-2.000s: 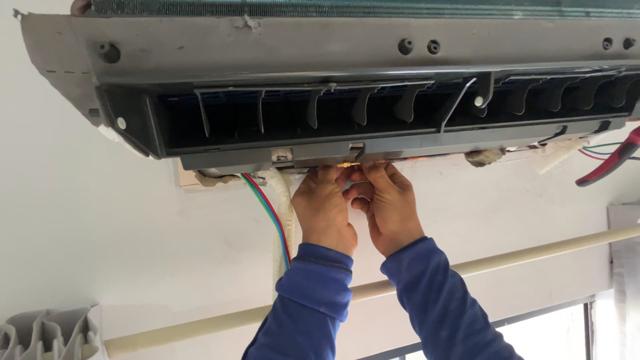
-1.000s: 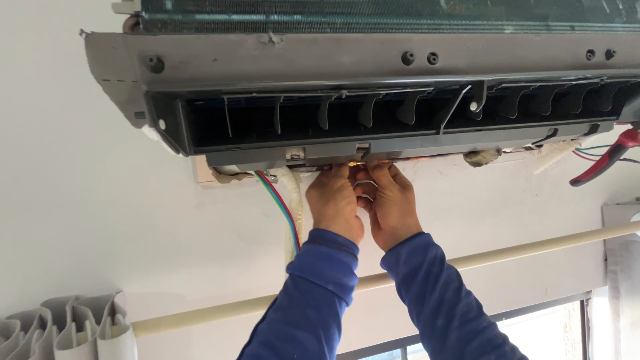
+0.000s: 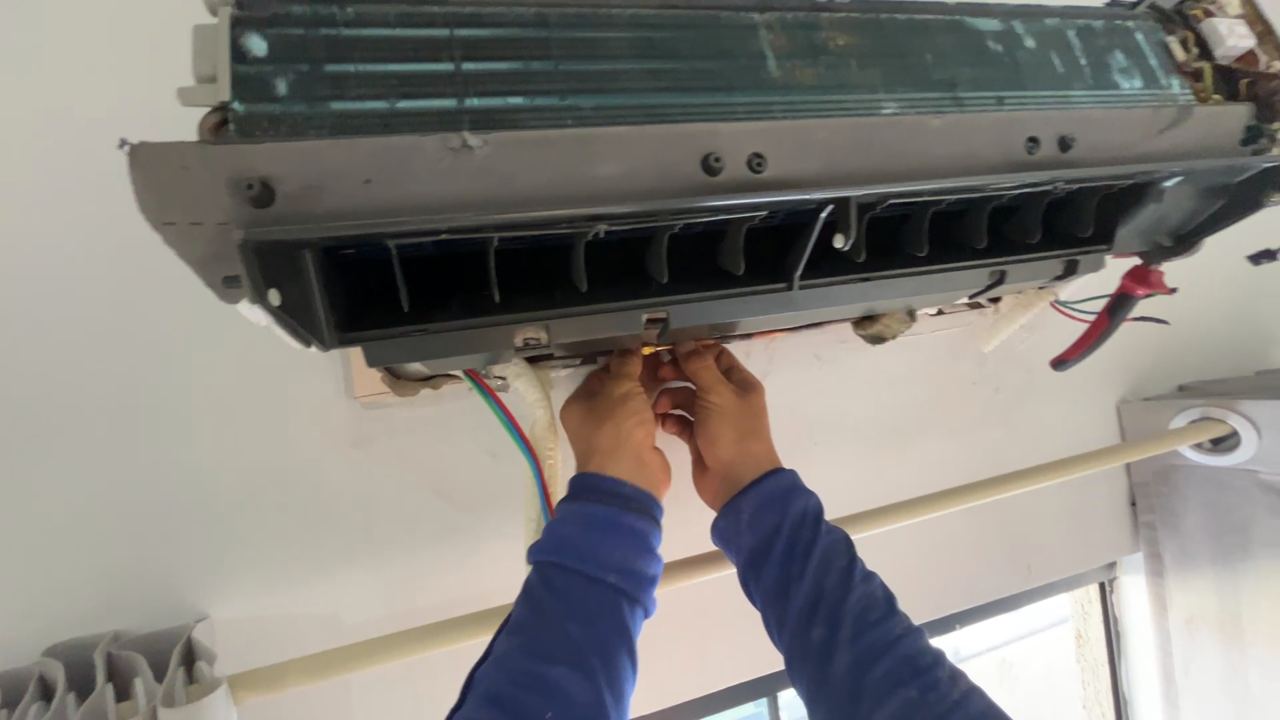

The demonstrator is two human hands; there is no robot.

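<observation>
The indoor unit of a split air conditioner hangs on the wall with its cover off and its fins and louvres exposed. Just under its lower edge, my left hand and my right hand are close together. The left thumb and finger pinch a small brass fitting. From its other side, the fingertips of my right hand grip the fitting or the copper pipe joined to it; which one is unclear. Red, green and blue wires and a white wrapped pipe hang left of my hands.
Pliers with red and black handles hang at the unit's right end, near loose wires. A cream curtain rod crosses below, behind my sleeves, with grey curtains at lower left. A window is at lower right.
The view has shifted, showing more of the unit's top and right end. Both hands keep the same place and grip under the unit's edge.
</observation>
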